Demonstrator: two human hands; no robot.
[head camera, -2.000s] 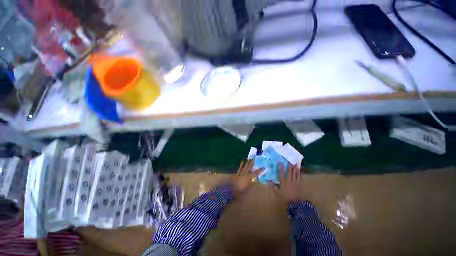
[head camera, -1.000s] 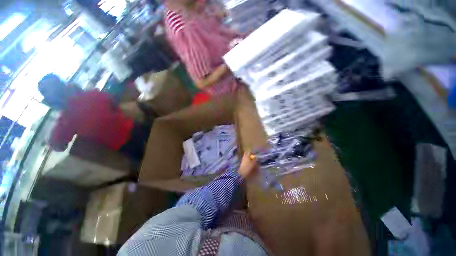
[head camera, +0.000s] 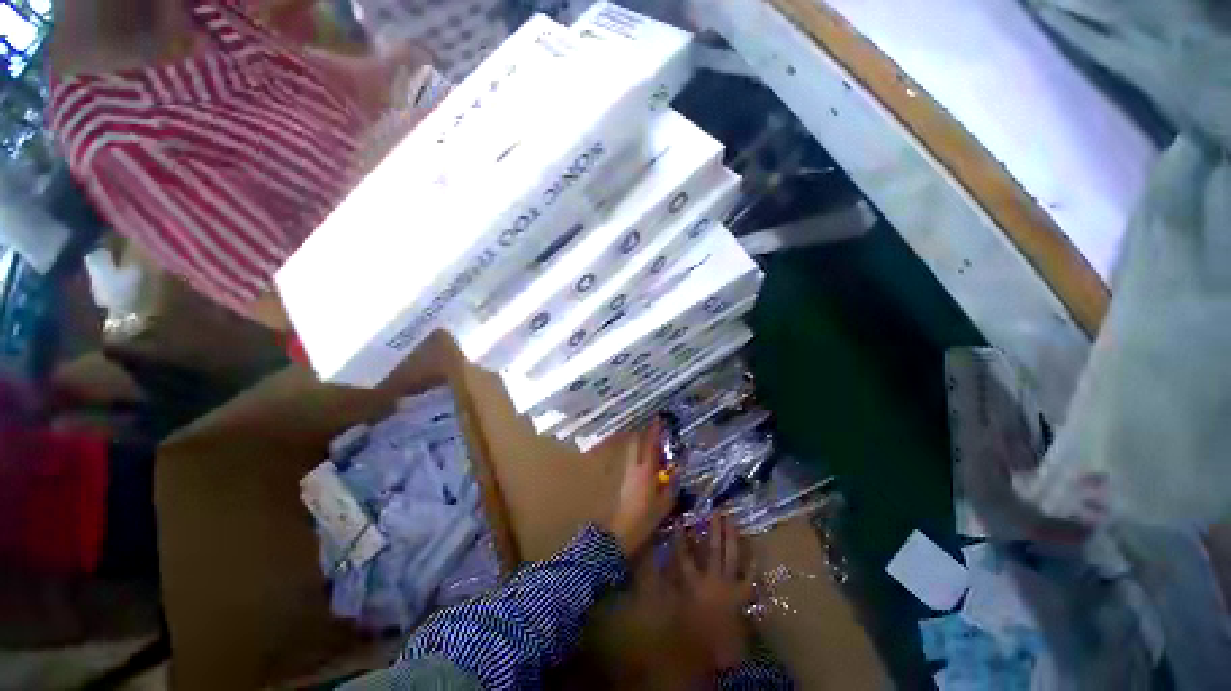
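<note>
A heap of devices in clear shiny sleeves (head camera: 736, 459) lies on the brown cardboard strip, beside the stacked white boxes (head camera: 594, 290). My left hand (head camera: 644, 493) is at the heap's left edge, with a small yellow-orange spot at the fingertips; whether it grips a sleeve is hidden. My right hand (head camera: 712, 567) is at the heap's near edge, blurred, fingers apart, with nothing seen in it. Tiny whitish pieces (head camera: 772, 591) lie just right of my right hand.
A large open carton (head camera: 243, 540) with lilac-white pieces (head camera: 419, 520) is at the left. A person in a striped top (head camera: 203, 135) is beyond it. White cards (head camera: 927, 570) and light-blue cards (head camera: 979, 655) lie right, on the green belt (head camera: 851, 378). Another person's pale sleeve (head camera: 1147, 365) reaches in at right.
The view has swung left from the shelf to the box stack and carton. My hands have gone from the blue and white cards to the sleeve heap, my left hand first.
</note>
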